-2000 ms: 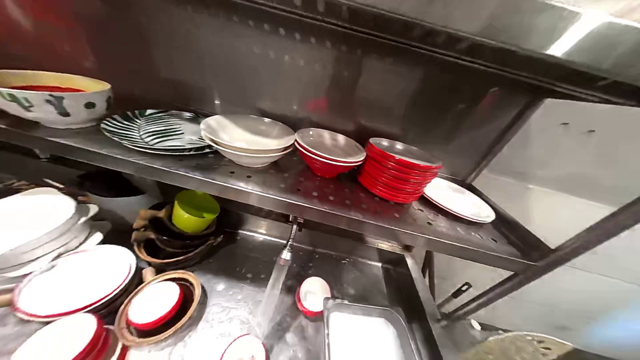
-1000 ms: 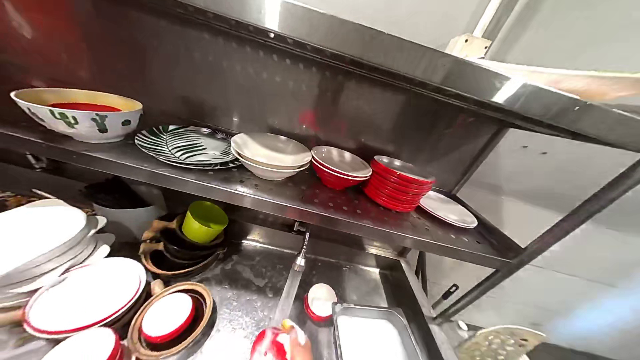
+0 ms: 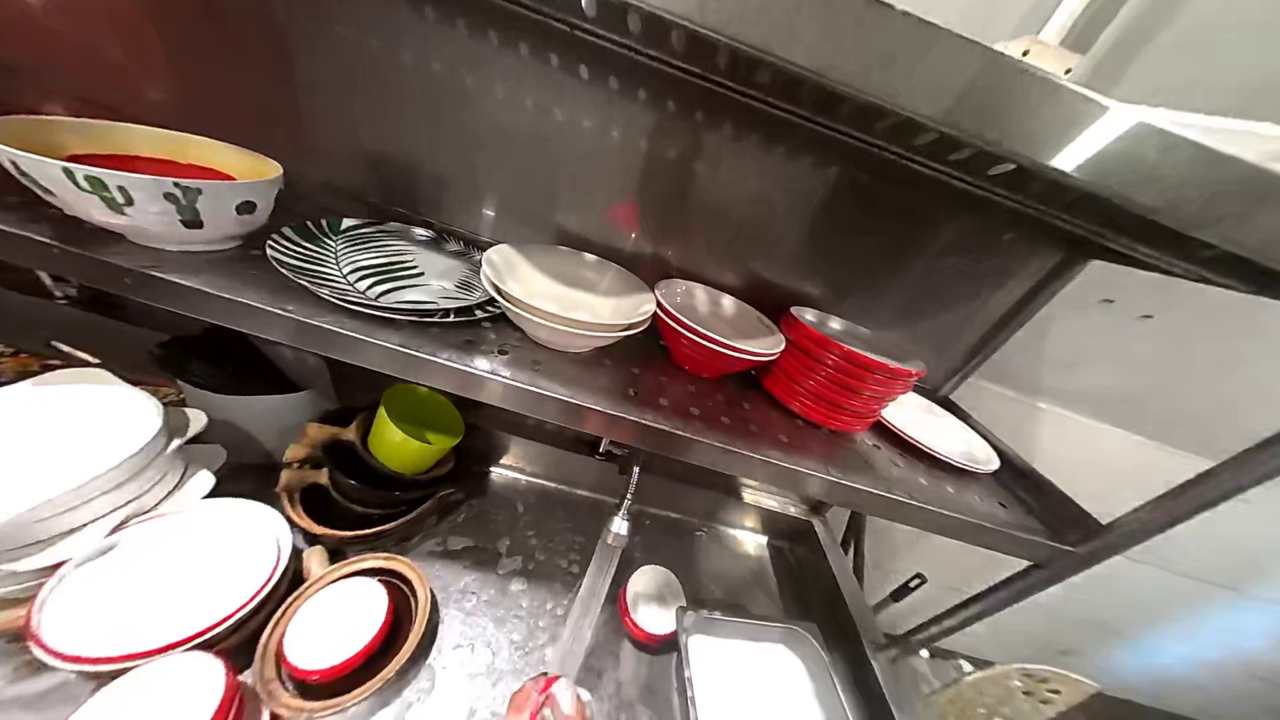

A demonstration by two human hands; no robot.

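Observation:
At the bottom edge, fingers of one of my hands show beside a small red and white dish, under the stream from a metal spray faucet. Whether it is my left or right hand is unclear, and the rest is cut off. To the right, a small red and white bowl lies in the steel sink, next to a rectangular metal container with a bright white inside. On the left, another red-rimmed white dish rests inside a brown round bowl.
Stacked white plates, a red-rimmed plate and a green cup on dark dishes crowd the left. The steel shelf above holds a cactus-patterned bowl, leaf-patterned plates, white bowls and red dishes.
Two seconds ago no hand showed, and a red and white dish was at the bottom edge below the stream. One second ago fingers and a red item appeared there; they now sit lower in view.

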